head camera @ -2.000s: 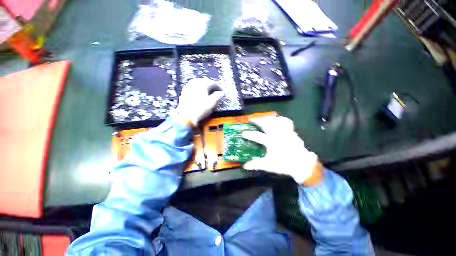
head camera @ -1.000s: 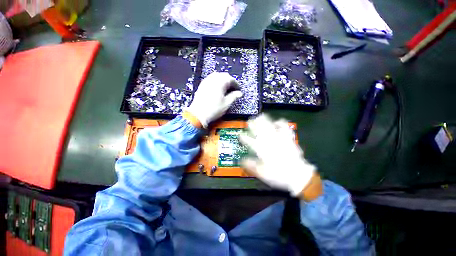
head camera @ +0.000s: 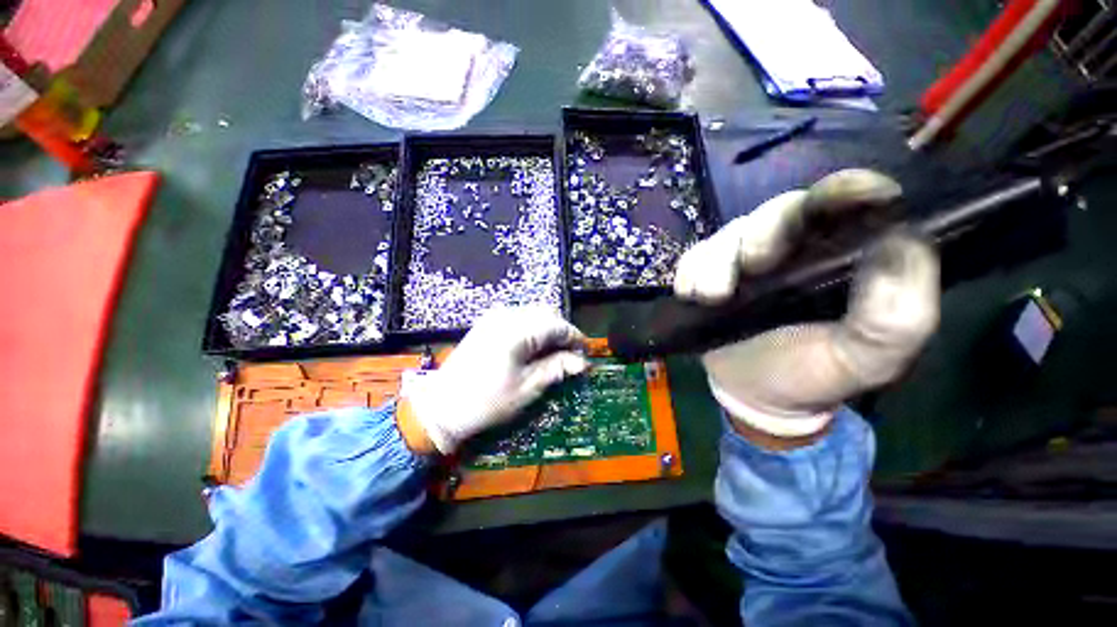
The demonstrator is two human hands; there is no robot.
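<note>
My right hand [head camera: 808, 306], in a white glove, holds the black electric screwdriver [head camera: 759, 300] tilted, its bit end pointing left towards my left hand. My left hand [head camera: 502, 374], gloved, is over the upper left part of the green circuit board [head camera: 600, 423], thumb and fingertips together near the screwdriver's tip. Whether the fingers hold a small part cannot be told. The board lies in the right part of the orange fixture [head camera: 306, 398]; the fixture's left part has no board. My left hand hides part of the board.
Three black trays hold silver brackets [head camera: 288, 294], tiny screws [head camera: 478, 294] and chunkier metal bits [head camera: 625, 233]. Behind them lie plastic bags [head camera: 417, 74], a clipboard [head camera: 796, 49] and a pen [head camera: 774, 141]. A red-orange pad [head camera: 61, 355] is at left, a small black box [head camera: 1035, 328] at right.
My right hand has left the board and picked up the screwdriver, bringing it over the fixture's right side. My left hand has moved from the screw tray down to the board.
</note>
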